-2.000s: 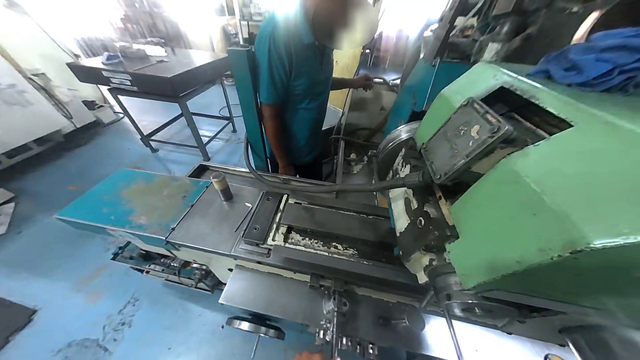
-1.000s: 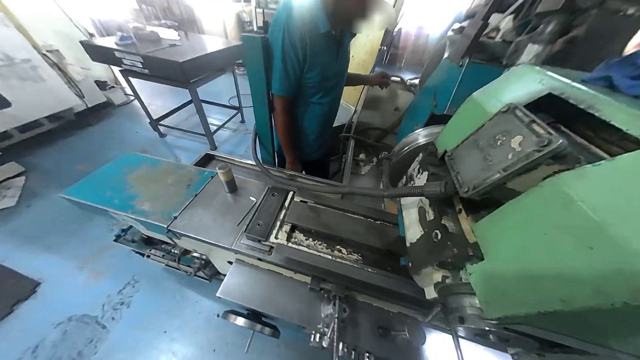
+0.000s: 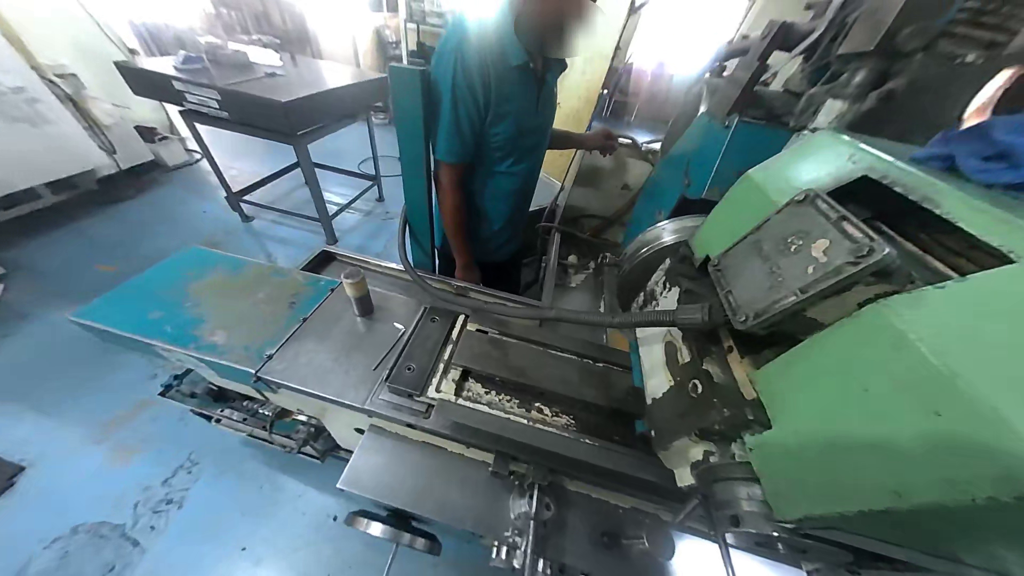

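Note:
Neither my left hand nor my right hand is in view. A green-and-teal machine tool fills the middle and right, with a green housing, a grey cover plate and a round metal wheel. A ribbed hose runs across its bed. On the flat grey metal cover stand a small cylindrical container and, lying near it, a thin hex key or similar rod. Beside them sits a dark metal block with two holes. A handwheel projects at the lower front.
Behind the machine stands a person in a teal shirt, one hand at a lever or handle. A dark surface table on a metal frame stands back left. Blue cloth lies on the housing. A teal cover extends left.
The view has shifted somewhat. A small skin-toned patch at the bottom edge two seconds ago is out of view now. The person behind the machine stays in about the same place.

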